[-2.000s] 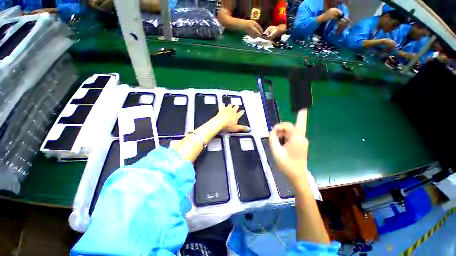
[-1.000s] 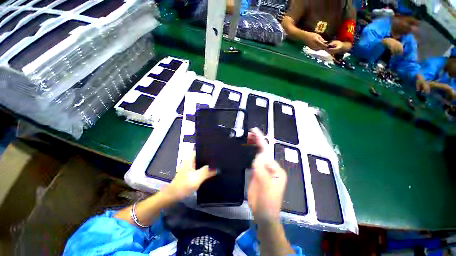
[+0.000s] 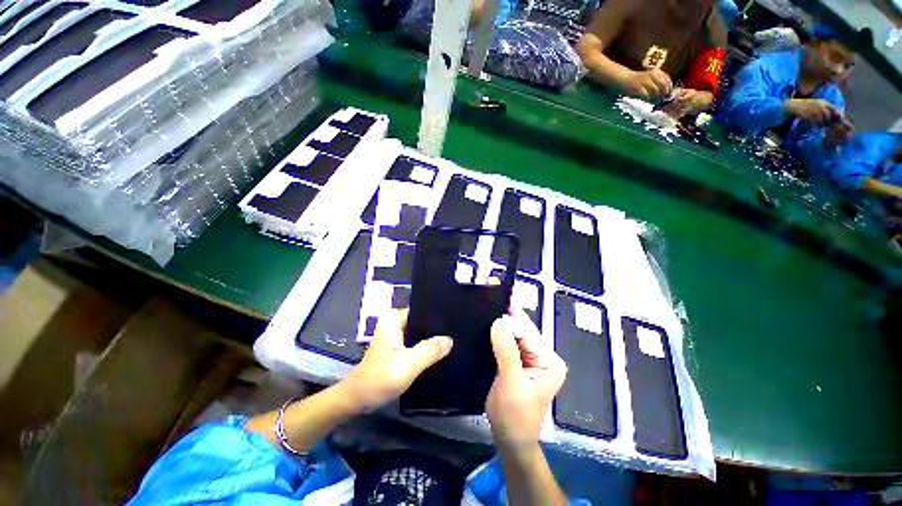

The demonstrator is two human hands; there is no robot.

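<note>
A black phone case [image 3: 457, 316] is held up over the near edge of the white tray [image 3: 287, 341], its camera opening at the upper right. My left hand [image 3: 388, 366] grips its left side, thumb on the inner face. My right hand [image 3: 524, 371] is at its right edge with fingers curled; whether it pinches the adhesive sheet or the case rim is unclear. The sheet appears to lie inside the case, black on black. A white backing sheet [image 3: 392, 255] with black pieces lies on the tray, partly behind the case. Other black cases [image 3: 586, 366] lie in the tray pockets.
A stack of sticker sheets [image 3: 315, 178] lies beyond the tray's left corner. A tall stack of filled trays [image 3: 198, 128] stands at the left. A pale metal upright [image 3: 444, 79] rises behind the tray. People work across the green bench [image 3: 791, 366]. Brown cardboard [image 3: 69, 385] is below left.
The black sheet, earlier raised on my right hand, then held over the case, is no longer distinct from it. The case was picked up from the tray area by my left hand. The view has shifted left.
</note>
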